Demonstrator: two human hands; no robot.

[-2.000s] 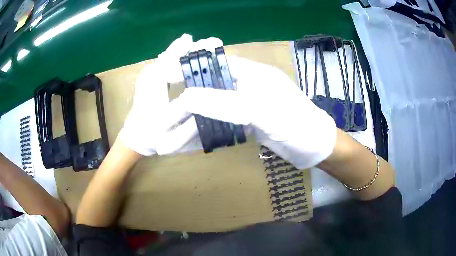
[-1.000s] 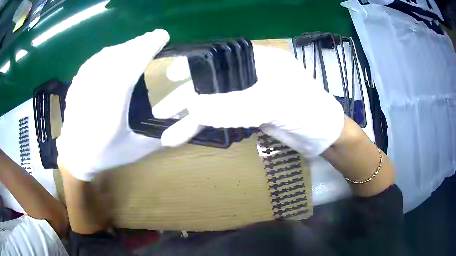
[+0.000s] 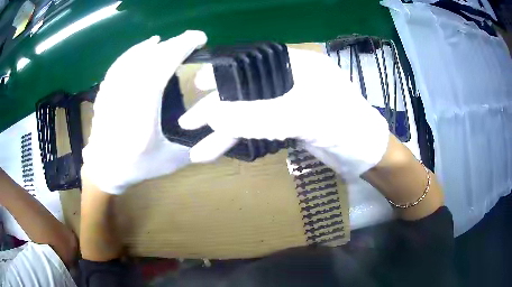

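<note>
Several black phone frames [image 3: 252,73] are held stacked together above the tan cardboard sheet [image 3: 213,218]. My right hand [image 3: 325,112], in a white glove, is closed around the stack from the right, its fingers through and across the frames. My left hand [image 3: 126,120], also in a white glove, is at the left side of a frame, thumb and fingers around its dark left end. The fingers hide part of the frames, so I cannot tell exactly how many there are.
More black frames [image 3: 60,162] lie at the left of the cardboard, others [image 3: 398,120] on white foam at the right. Small black strips [image 3: 323,207] lie at the cardboard's right edge. A translucent foam sheet [image 3: 474,123] is far right. Another person's arm [image 3: 36,216] is lower left.
The held stack has turned from narrow side-on to showing its wide black faces. My left hand moved left and opened wider around it, then shifted slightly back to the right.
</note>
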